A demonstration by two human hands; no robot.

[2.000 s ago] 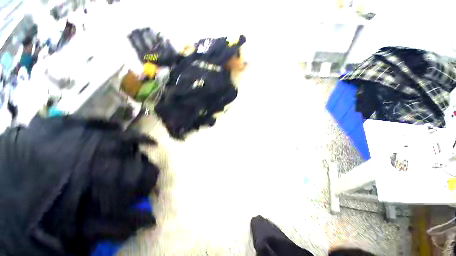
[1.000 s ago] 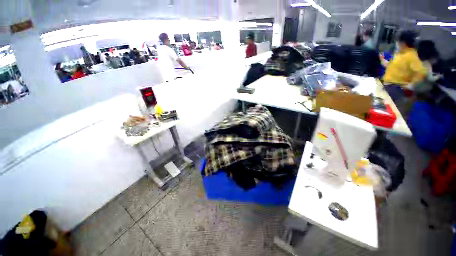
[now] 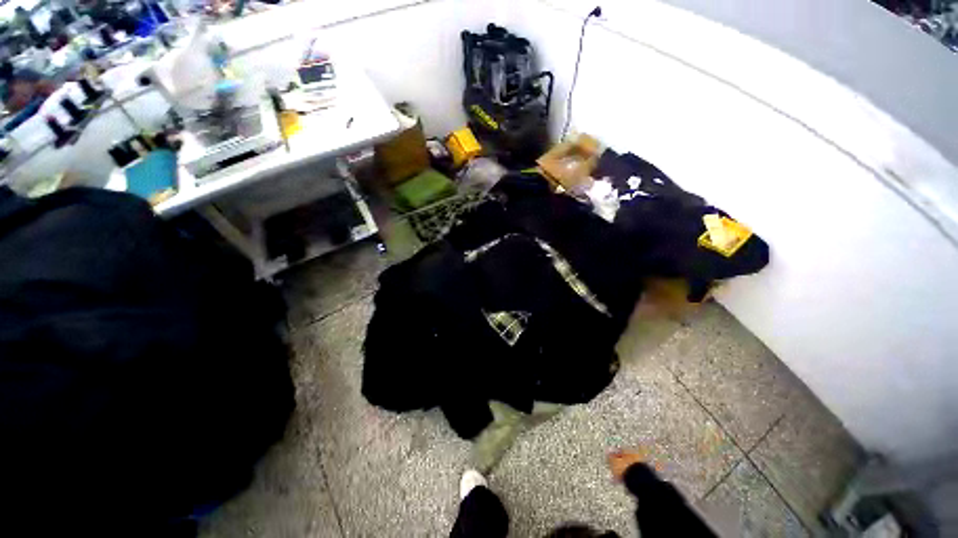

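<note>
A heap of black garments [image 3: 431,347] lies on the floor in front of me, with strips and a small patch of cream-and-black check showing. A larger black garment mound [image 3: 126,347] fills the left side. My right hand [image 3: 627,462] is small and blurred at the lower middle, below a dark sleeve and short of the floor heap. It does not touch the heap, and its fingers and any small thing in it cannot be made out. My left hand is not in view.
A white table [image 3: 373,121] with a machine stands at the back left. Cartons [image 3: 402,156], a green item and a black machine stand by the white wall. More black cloth with a yellow tray [image 3: 725,235] lies right of the heap. My white shoe shows below.
My view has turned left and down, away from the plaid heap and small tables. The black floor heap, the left mound and my right hand are now in view.
</note>
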